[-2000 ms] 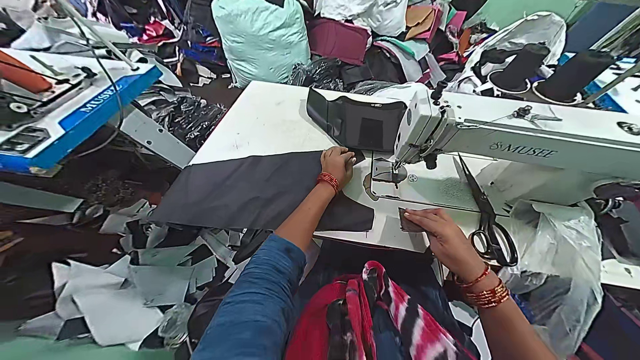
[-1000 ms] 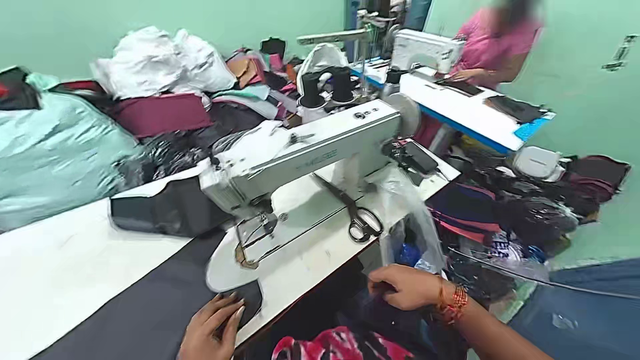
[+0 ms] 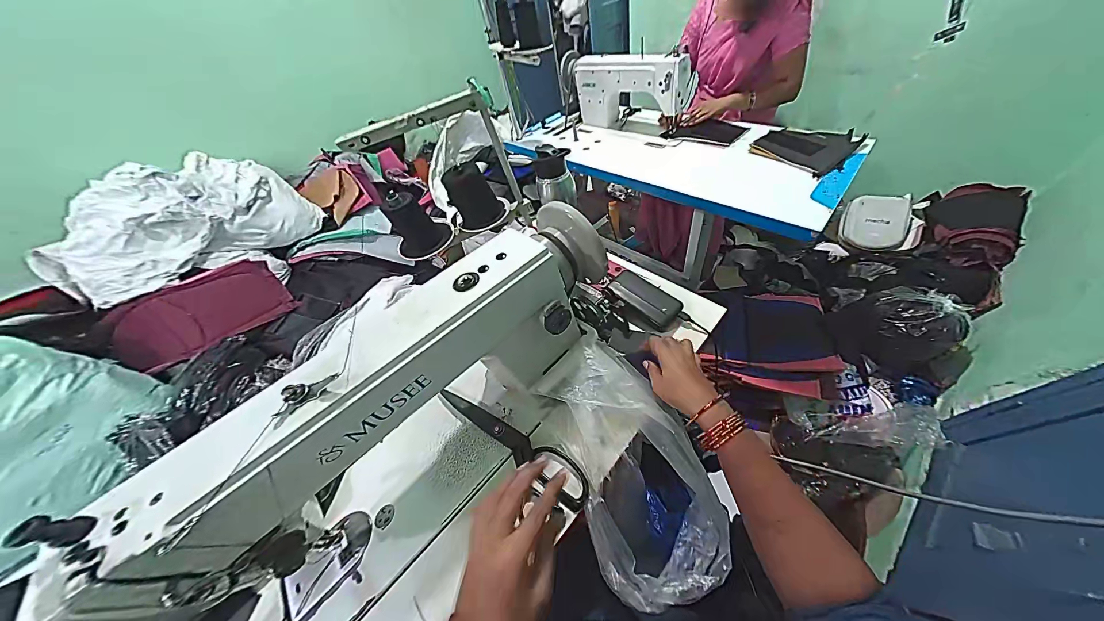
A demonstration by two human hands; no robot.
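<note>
A white Musee sewing machine point(image 3: 379, 397) runs diagonally across the head view. Black-handled scissors point(image 3: 509, 440) lie on its table below the arm. My left hand point(image 3: 513, 535) is at the scissors' handle loops with its fingers apart; whether they grip it cannot be told. A clear plastic bag point(image 3: 664, 552) with dark and blue contents hangs at the table's front edge. My right hand point(image 3: 677, 371), with red bangles at the wrist, reaches to the top of the bag near the table's right end; its fingertips are partly hidden.
Black thread cones point(image 3: 414, 226) stand behind the machine. A black box-like device point(image 3: 642, 297) sits at the table's right end. Beyond, a co-worker in pink works at another sewing machine point(image 3: 634, 82). Fabric piles point(image 3: 203, 306) lie left, stacked dark pieces point(image 3: 768, 336) right.
The view has swung far to the right. My left hand has left the black fabric and come to the scissors. My right hand has moved from the table front to the bag's top.
</note>
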